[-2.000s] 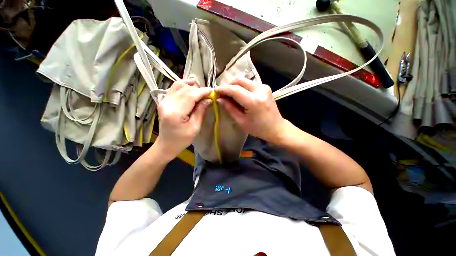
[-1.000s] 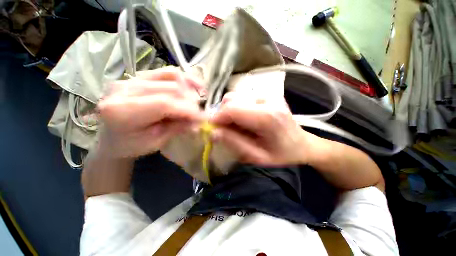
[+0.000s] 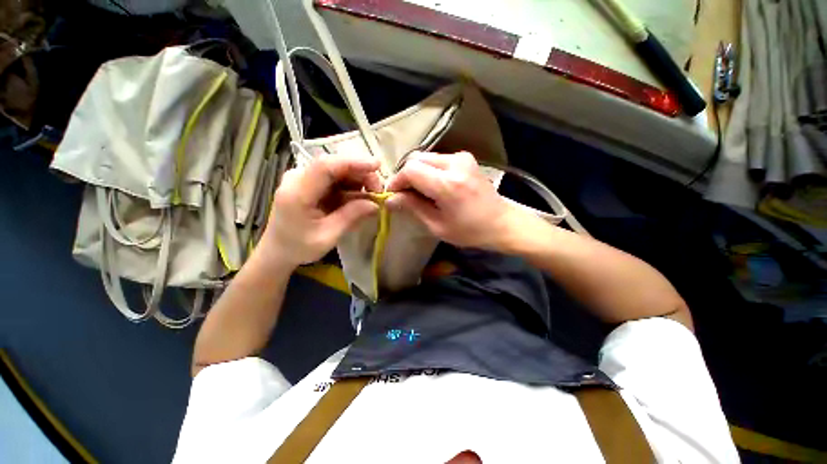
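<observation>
A beige handbag [image 3: 408, 249] rests on my lap, its open mouth facing away from me. Yellow binding [image 3: 381, 237] runs down its side seam. My left hand [image 3: 317, 204] pinches the bag's top edge at the yellow seam end between thumb and fingers. My right hand [image 3: 451, 197] pinches the same seam end from the other side, its fingertips close to the left ones. The exact grip is partly hidden by the fingers. A zipper line [image 3: 437, 129] shows inside the mouth. Pale straps [image 3: 337, 74] rise from the bag at the upper left, and another loops out at right.
A pile of beige bags [image 3: 150, 136] with yellow edges lies at left. The pale workbench [image 3: 508, 86] with a red edge is ahead, holding a hammer [image 3: 669, 71] partly cut off, and snips [image 3: 724, 72]. Folded grey-beige parts [image 3: 778, 109] hang at right.
Both hands have steadied after blurred motion, with the left hand closer in. The bag's mouth has swung and its straps have shifted. The bench and hammer sit higher in view.
</observation>
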